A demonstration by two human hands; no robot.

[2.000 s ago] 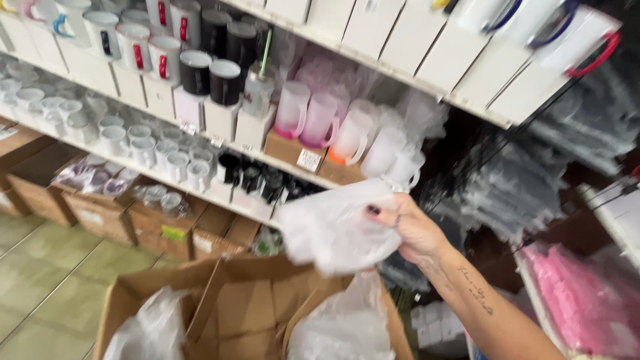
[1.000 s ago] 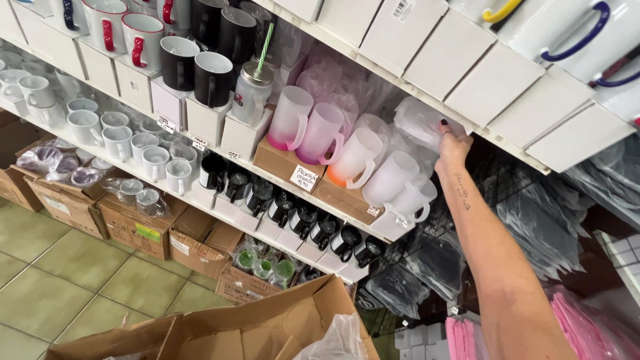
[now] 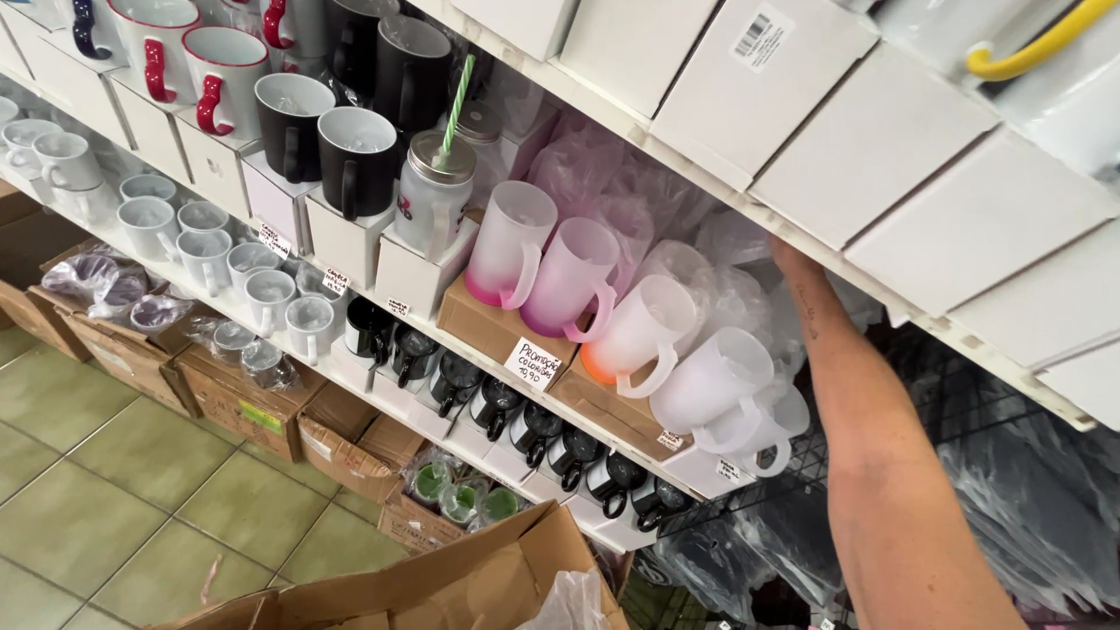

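My right forearm reaches up between two shelves at the right, and the hand is hidden behind the edge of the upper shelf. Near the wrist, plastic-wrapped mugs fill the back of the middle shelf. In front of them stand frosted glass mugs: one with a pink base, a purple one, one with an orange base and a plain white one. My left hand is out of view.
An open cardboard box with plastic wrap is at the bottom. White boxes line the upper shelf. A glass jar with a green straw, black mugs and black-handled mugs stand left and below. Cartons rest on the tiled floor.
My right hand, which held a plastic-wrapped item above the open box, has moved up to the middle shelf and in behind the upper shelf's edge. The view has moved closer to the shelves.
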